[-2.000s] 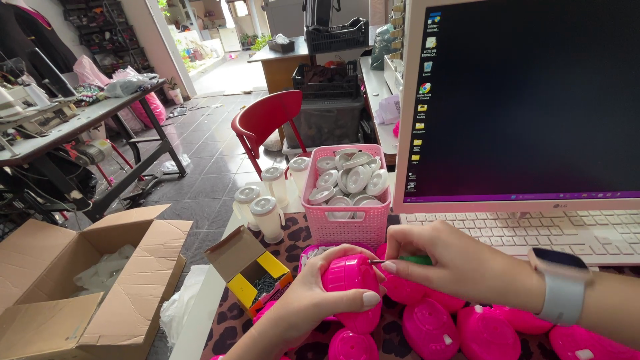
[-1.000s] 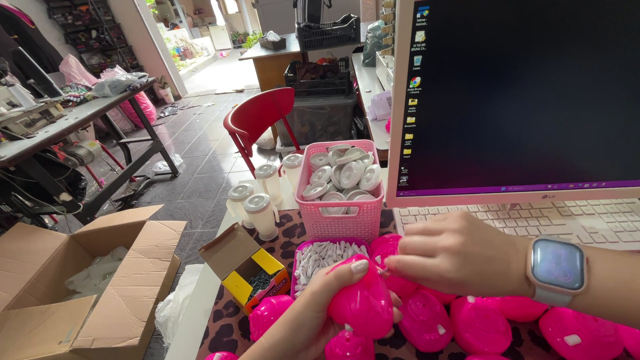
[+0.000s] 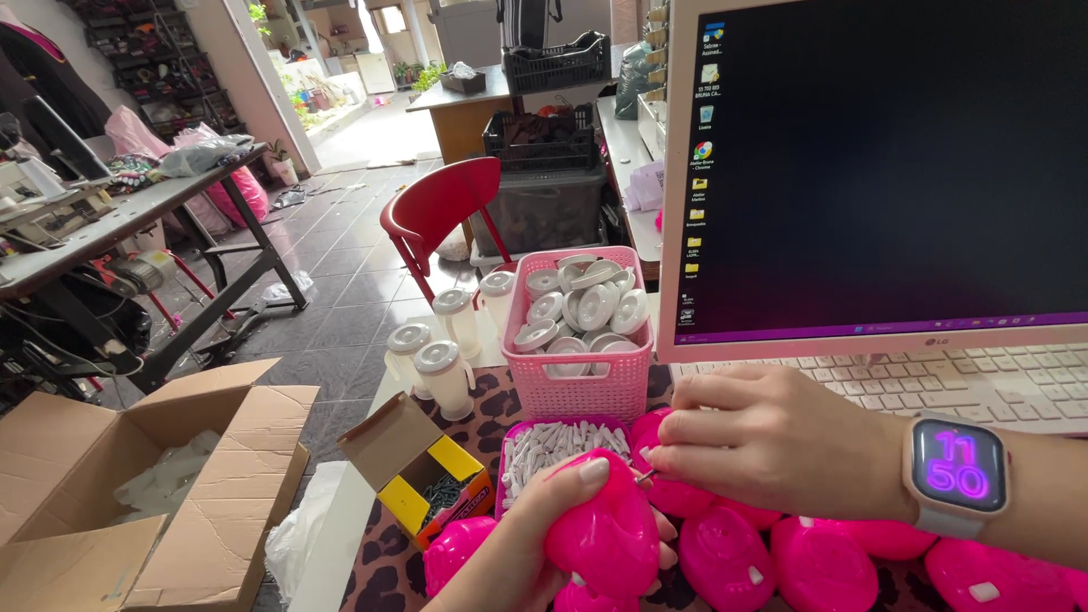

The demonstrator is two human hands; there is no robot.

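My left hand (image 3: 544, 527) grips a glossy bright pink plastic piece (image 3: 608, 527), rounded in shape. At its upper right, my right hand (image 3: 748, 438) pinches a small dark metal screw (image 3: 646, 477) between thumb and fingers, close against the piece. More pink plastic pieces (image 3: 727, 557), some with small white parts on them, lie on the leopard-print cloth (image 3: 374, 561) below and right of my hands. Behind the left hand is a pink tray of small white plastic parts (image 3: 552, 446). A yellow cardboard box of dark screws (image 3: 442, 493) stands open on the left.
A pink basket of grey lids (image 3: 578, 382) stands behind the tray, beside several lidded translucent cups (image 3: 446, 382). A monitor (image 3: 884, 170) and white keyboard (image 3: 960, 387) are at the right. An open cardboard carton (image 3: 221, 493) is at lower left, a red chair (image 3: 442, 208) beyond.
Two seconds ago a green-handled tool showed in my right hand; it is not visible now. The pink piece has been turned in my left hand and lowered, uncovering the tray of white parts.
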